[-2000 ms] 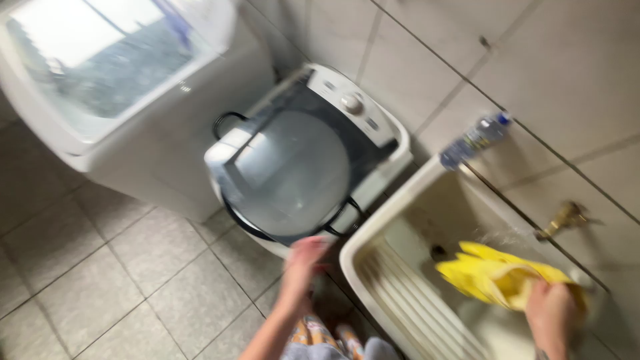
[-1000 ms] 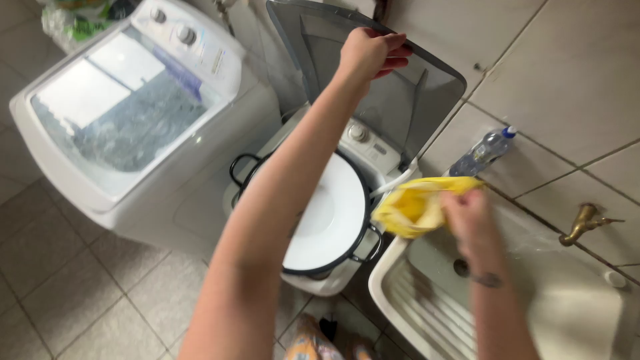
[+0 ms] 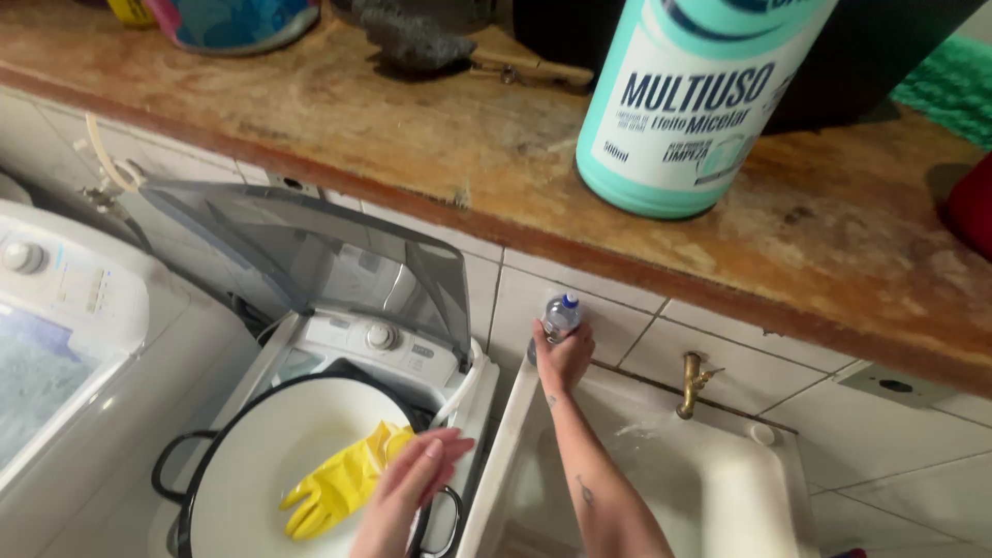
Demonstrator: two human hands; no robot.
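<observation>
My right hand (image 3: 564,356) is closed around a clear plastic bottle (image 3: 563,312) with a blue cap, at the back left corner of the laundry sink (image 3: 504,465). My left hand (image 3: 422,469) is over the right rim of a large white enamel pot (image 3: 232,465) with black handles, its fingers extended and nothing seen in them. Inside the pot lie yellow rubber gloves (image 3: 341,484), their cuff end partly hidden behind my left hand. The pot sits on a small white washing machine (image 3: 380,345), whose grey translucent lid (image 3: 341,240) is raised.
A wooden shelf (image 3: 434,155) crosses above, holding a turquoise cleaner bottle (image 3: 682,116), a clothespin (image 3: 535,66) and a dark scouring pad (image 3: 418,39). A brass tap (image 3: 691,384) is on the tiled wall above the sink. Another washing machine (image 3: 139,349) stands at left.
The yellow gloves, in my right hand earlier, now lie in the pot. My right hand has taken hold of the bottle. My left hand has come down from the raised lid. The view has shifted toward the shelf.
</observation>
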